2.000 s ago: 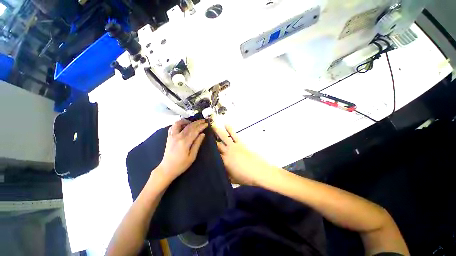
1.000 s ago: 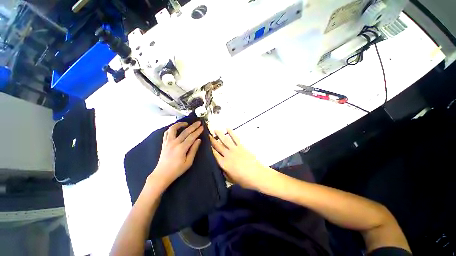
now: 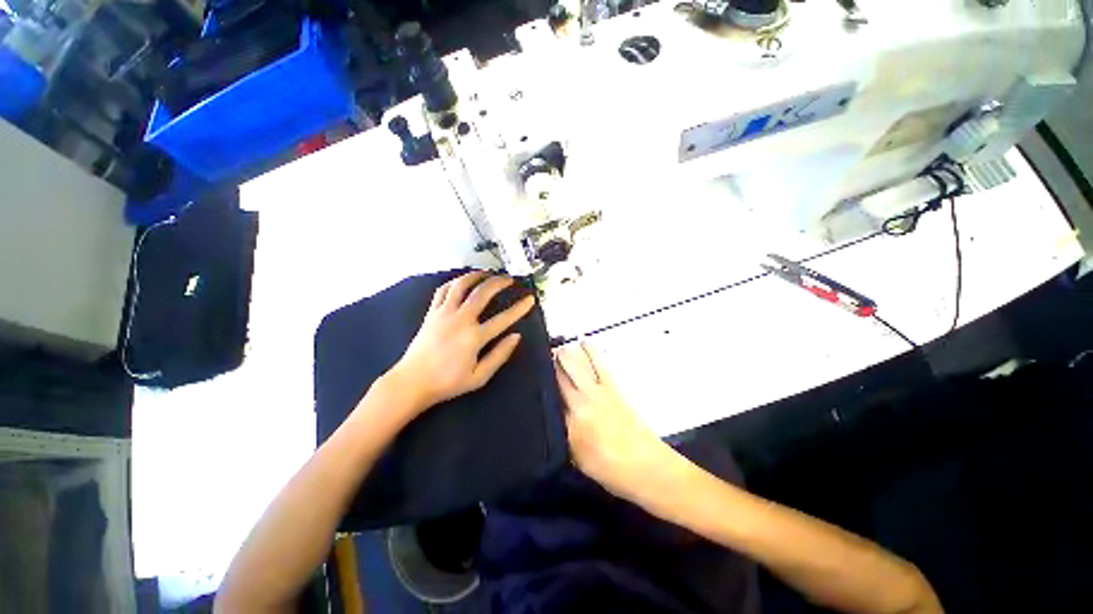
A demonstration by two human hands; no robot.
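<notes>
A plain black panel (image 3: 420, 444) lies on the white table with its upper right corner at the presser foot (image 3: 554, 266) of the white sewing machine (image 3: 767, 132). My left hand (image 3: 462, 339) lies flat on the panel, fingers spread near its top edge, just left of the foot. My right hand (image 3: 596, 414) is at the panel's right edge below the foot, fingertips on the edge; whether it grips cannot be told. A narrow black strip (image 3: 671, 308) runs across the table from the right towards the needle area. The needle itself cannot be made out.
Snips with red-and-black handles (image 3: 827, 288) lie right of the needle area. A stack of black pieces with a pale label (image 3: 192, 300) is at the table's left. A blue crate (image 3: 258, 114) stands behind. A grey round bin (image 3: 414, 570) is below the table edge. A black cable (image 3: 956, 264) hangs at right.
The view has shifted, so the machine and table sit further right. The fingers of my left hand are spread wider on the panel. My right hand is slightly lower relative to the foot.
</notes>
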